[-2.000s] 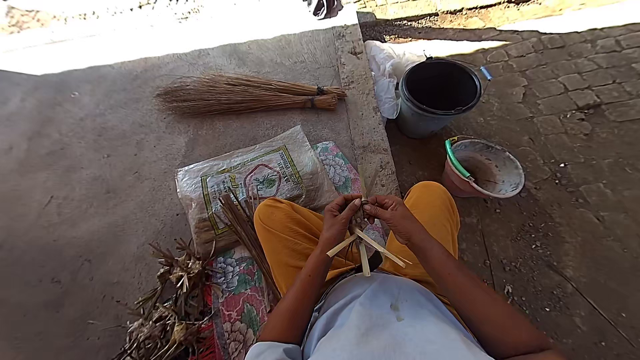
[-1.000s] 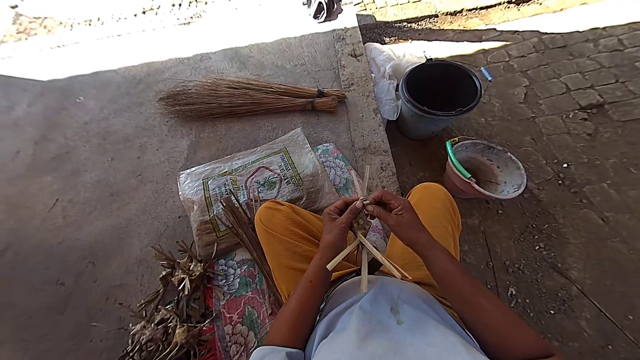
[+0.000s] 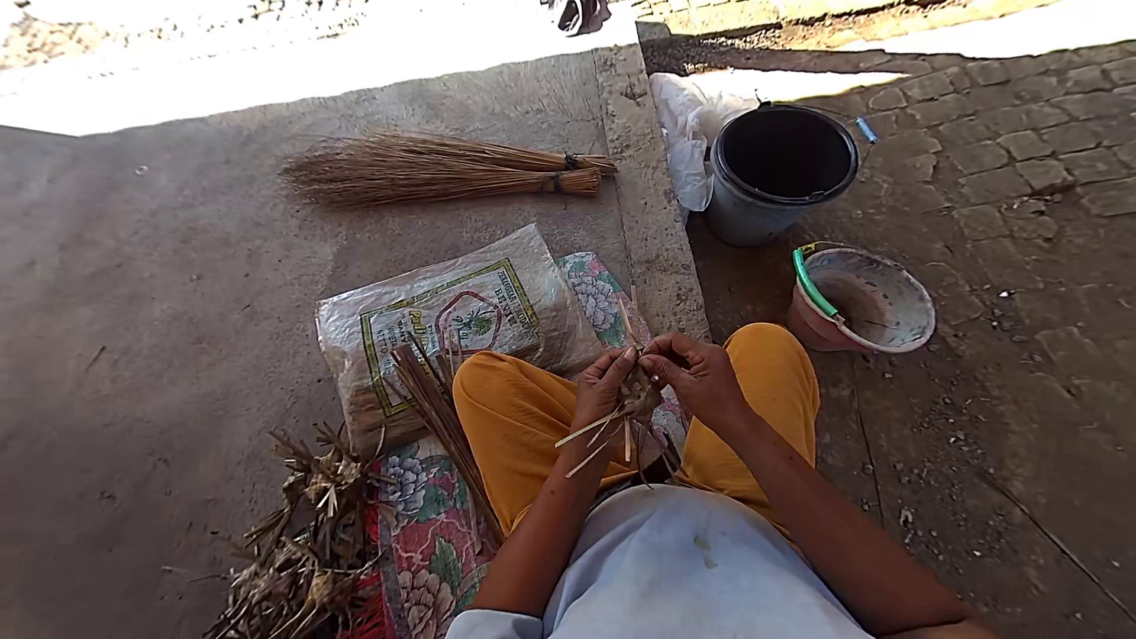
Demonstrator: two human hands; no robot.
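Between my knees, my left hand (image 3: 603,386) and my right hand (image 3: 697,373) pinch a small piece woven from dry leaf strips (image 3: 639,399), fingertips close together at its upper part. Pale strip ends stick out below it toward my left wrist, and a thin one points up past my fingers. Long dry brown strips (image 3: 435,399) lie beside my left knee, partly over a printed plastic woven sack (image 3: 497,302). A heap of similar dry woven pieces (image 3: 311,541) rests at the lower left, next to the floral cloth (image 3: 426,524) under me.
Two bundles of thin brown sticks (image 3: 444,169), tied near one end, lie on the concrete ahead. Past the concrete edge (image 3: 652,195) stand a dark bucket (image 3: 754,217) and a smaller pinkish bucket with a green handle grip (image 3: 808,315). A white plastic bag (image 3: 688,133) touches the dark bucket.
The woven piece has turned in my hands; its pale strip ends, which fanned out downward before, now point mostly toward my left wrist. Both hands remain close together between my knees.
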